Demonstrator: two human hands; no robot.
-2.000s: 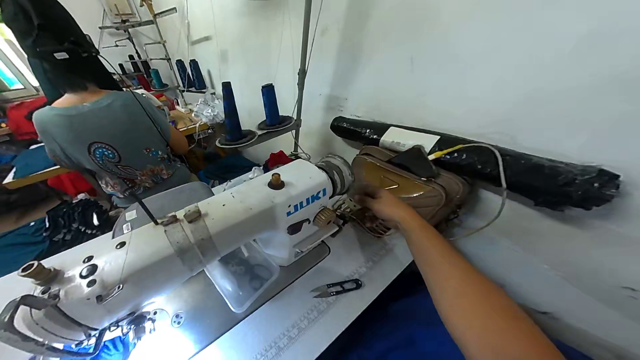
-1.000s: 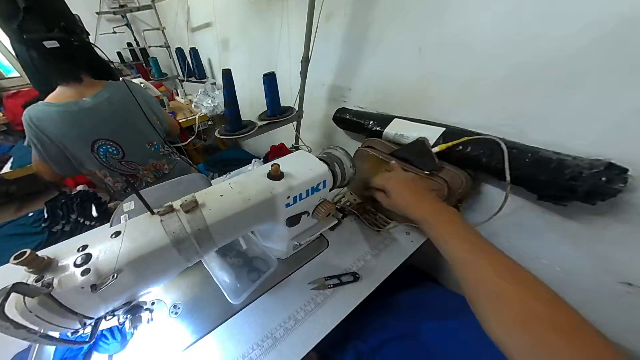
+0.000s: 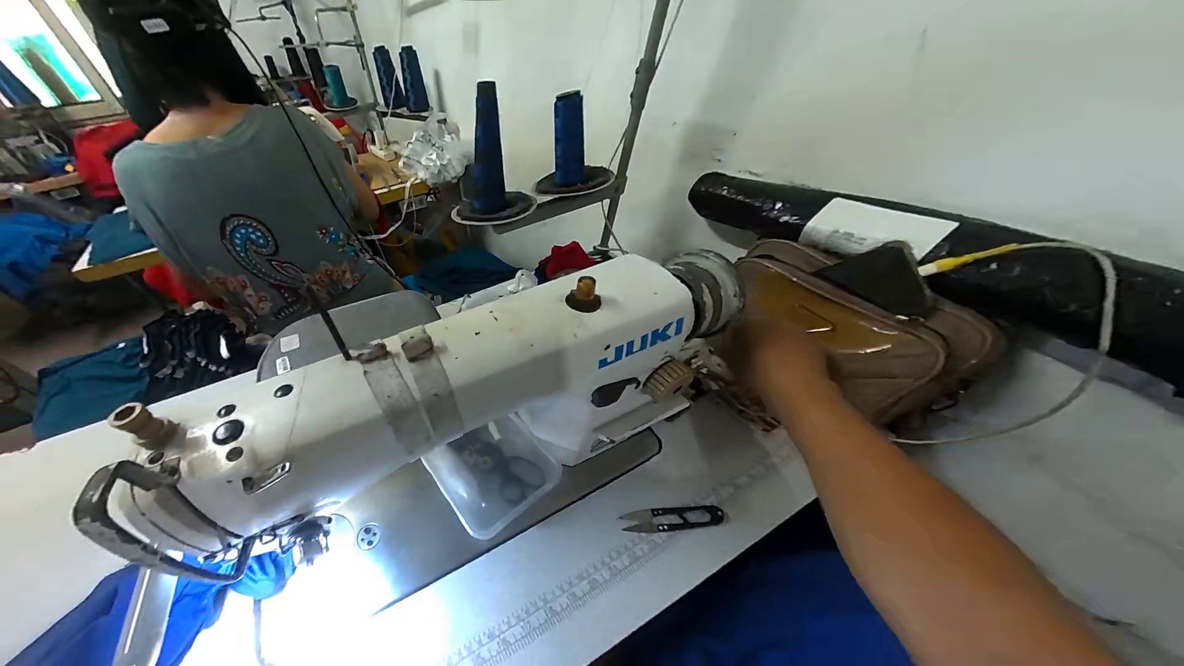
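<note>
My right hand (image 3: 772, 356), blurred, is at the left end of a brown bag (image 3: 860, 361), close to the handwheel (image 3: 708, 291) of a white Juki sewing machine (image 3: 518, 342). Its fingers are too unclear to show whether they grip anything. A dark flat object (image 3: 883, 277) lies on top of the bag. Thread snips (image 3: 675, 519) rest on the machine table near the printed ruler scale (image 3: 573, 597). Blue fabric (image 3: 199, 601) lies under the lit needle end. My left hand is out of view.
A clear plastic box (image 3: 495, 476) stands behind the machine arm. Thread cones (image 3: 569, 143) sit on a stand at the back. A black wrapped roll (image 3: 1017, 268) and a cable (image 3: 1105, 314) lie along the wall. A person (image 3: 250, 203) sits ahead at the left, facing away.
My right hand has moved from the top of the bag, where it was a second ago, left toward the handwheel.
</note>
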